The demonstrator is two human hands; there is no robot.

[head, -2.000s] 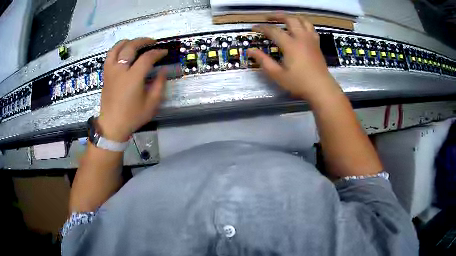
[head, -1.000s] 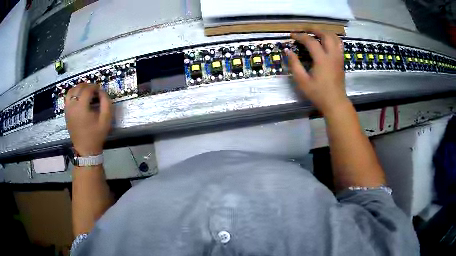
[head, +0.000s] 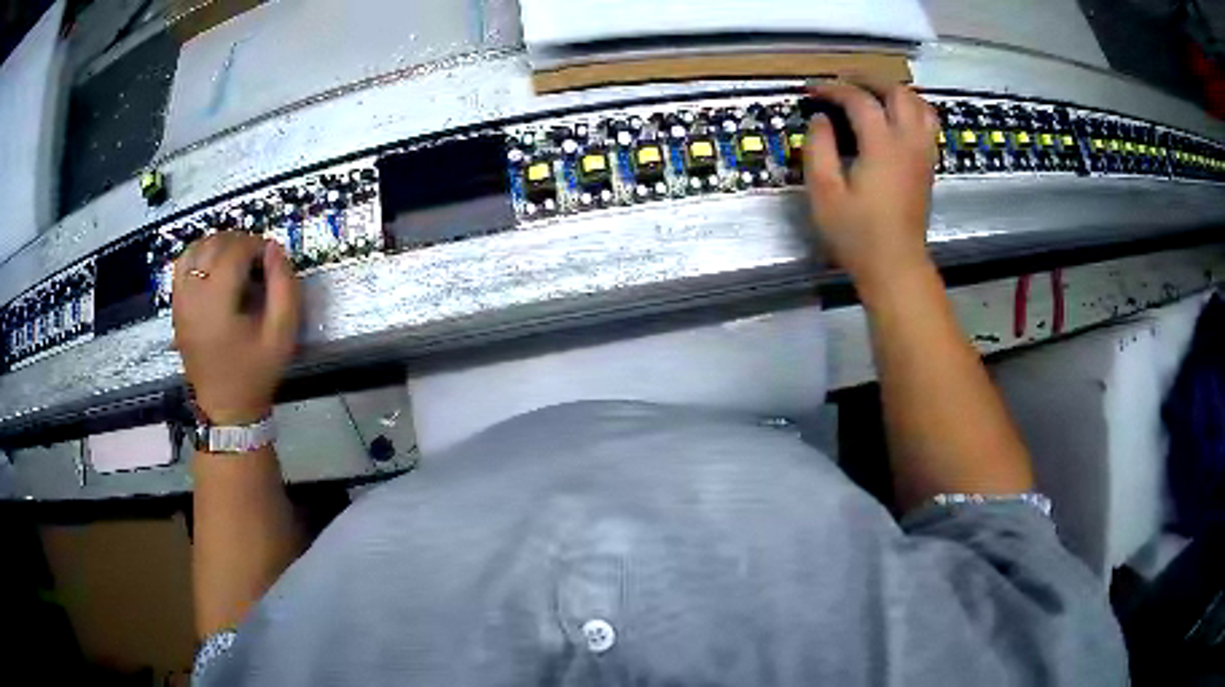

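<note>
A circuit board panel [head: 618, 168] with yellow-topped transformers [head: 699, 154] lies on the conveyor in front of me. My right hand [head: 880, 188] is over its right end, fingers bent at the far edge and thumb nearer me; whether it grips is hidden. A second panel [head: 316, 222], without yellow tops, lies to the left. My left hand [head: 235, 322] is at its near edge, over the near rail, with fingers curled; whether it holds anything cannot be told.
A dark gap [head: 447, 191] separates the two panels. More yellow-topped panels [head: 1021, 138] run off right. The scuffed metal rail [head: 537, 262] is nearest me. A white sheet on cardboard [head: 726, 70] lies behind the conveyor. A lone transformer [head: 153, 185] sits on the far rail, left.
My left hand has moved from the middle panel to the left panel. My right hand has moved rightward to the middle panel's right end. The panels have shifted slightly right along the rail.
</note>
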